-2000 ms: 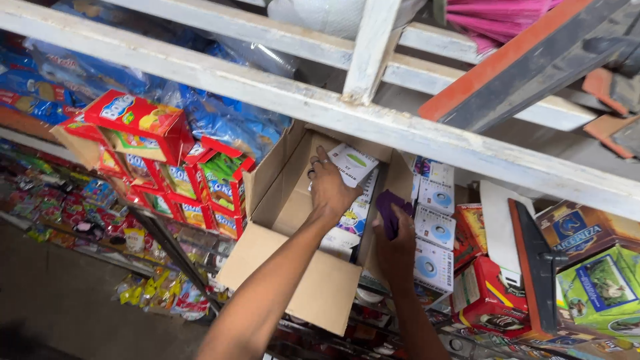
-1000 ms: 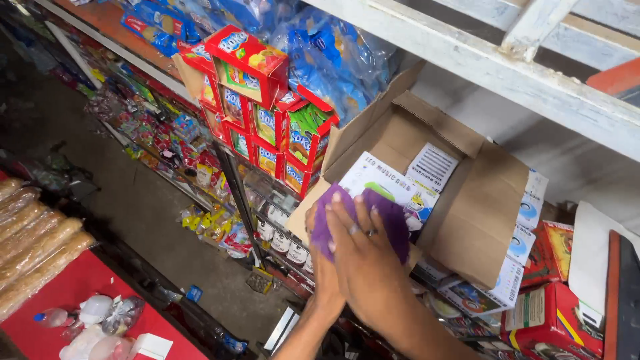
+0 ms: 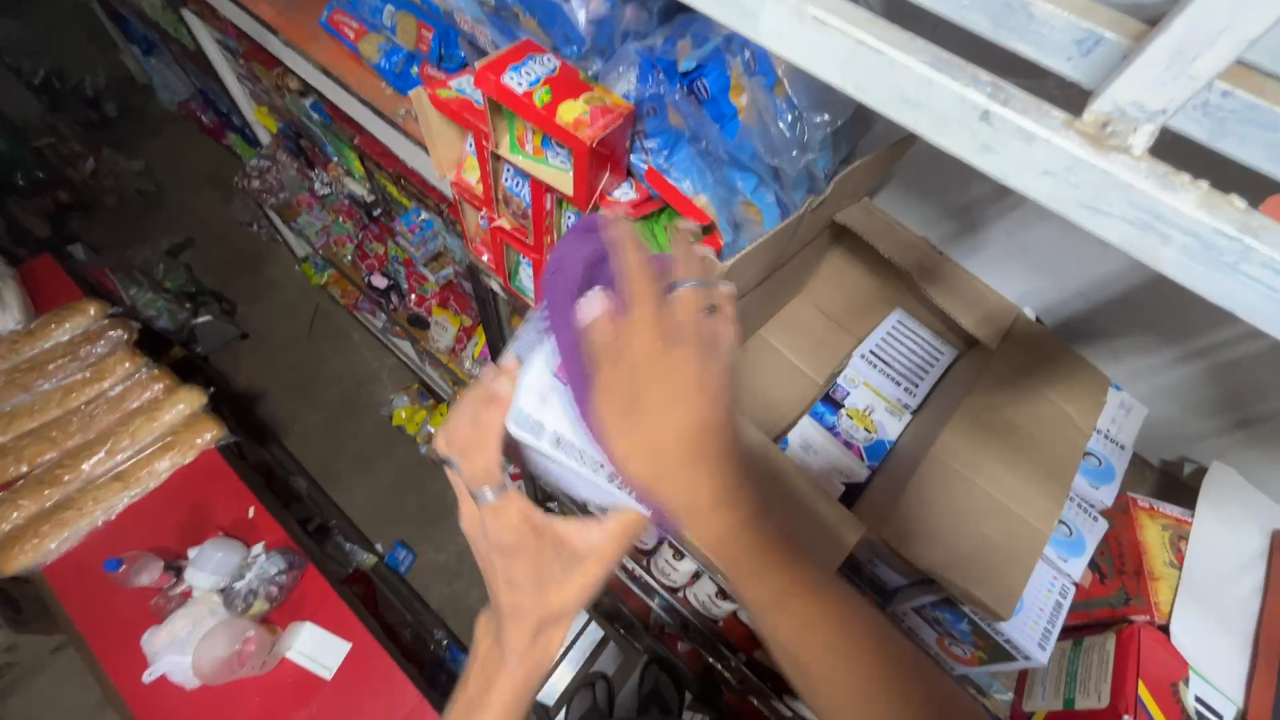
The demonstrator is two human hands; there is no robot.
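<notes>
My left hand (image 3: 530,500) grips the side of a white printed box (image 3: 560,440), a light bulb box by its look, raised left of the open cardboard carton. Over that box, my right hand (image 3: 665,370) presses a purple cloth (image 3: 580,300) against its upper face; the hand is blurred and wears a ring. The open cardboard carton (image 3: 800,340) stands to the right with its flaps up, and more printed boxes (image 3: 870,400) lie inside it. Part of the held box is hidden by the cloth and my fingers.
Red snack boxes (image 3: 560,110) and blue plastic-wrapped packets (image 3: 720,100) stand behind. A white metal shelf rail (image 3: 950,90) crosses the upper right. Stacked bulb boxes (image 3: 1060,570) are beside the carton. At lower left, a red table (image 3: 240,540) holds wrapped long rolls (image 3: 110,420) and small bottles.
Two seconds ago my left hand was inside the carton on a white box, with the cloth in my right. The box has since come out and moved left, and the cloth is now on it.
</notes>
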